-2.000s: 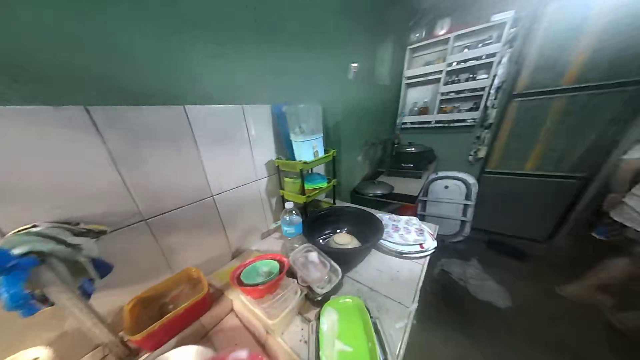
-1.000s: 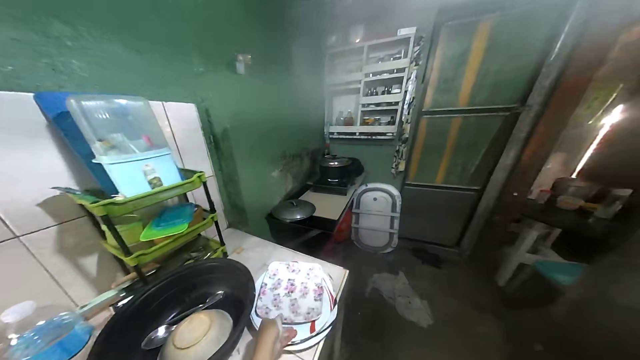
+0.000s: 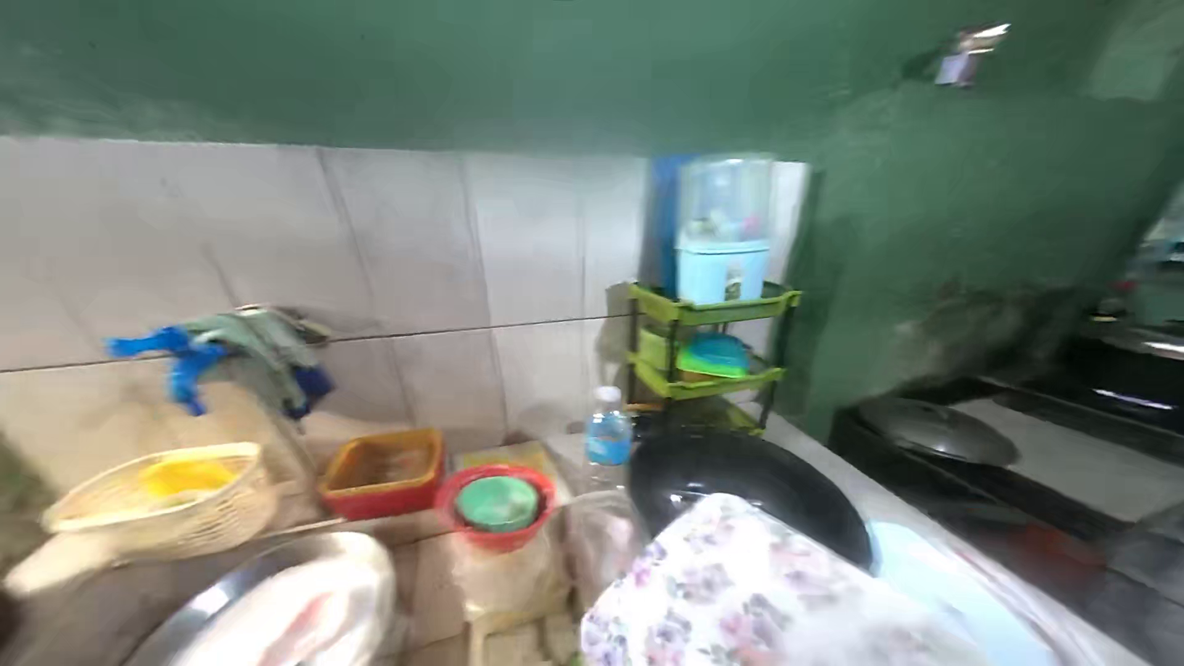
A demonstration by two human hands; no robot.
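Neither of my hands can be seen. A white flower-patterned piece, a tray or a cover [image 3: 731,592], fills the lower right, large and blurred; whatever holds or supports it is hidden. It overlaps the front of a black basin or wok [image 3: 749,481]. To its right, a pale blue plate [image 3: 953,583] lies by the counter's edge. A clear plastic bottle with a blue label [image 3: 608,442] stands left of the black vessel. Farther left, a green bowl [image 3: 498,504] sits inside a red one [image 3: 546,518].
A green tiered rack [image 3: 708,384] bears a light blue container [image 3: 723,273]. Leftward are a red-and-yellow tub [image 3: 384,476], a woven basket [image 3: 185,509], a metal basin [image 3: 356,555] and cloths over a faucet or pipe [image 3: 268,351]. A pot lid [image 3: 939,430] lies at right.
The view has swung left. The hand at the flower-patterned piece one second ago is out of sight. That piece now overlaps the black vessel; before, it lay on the plates beside it.
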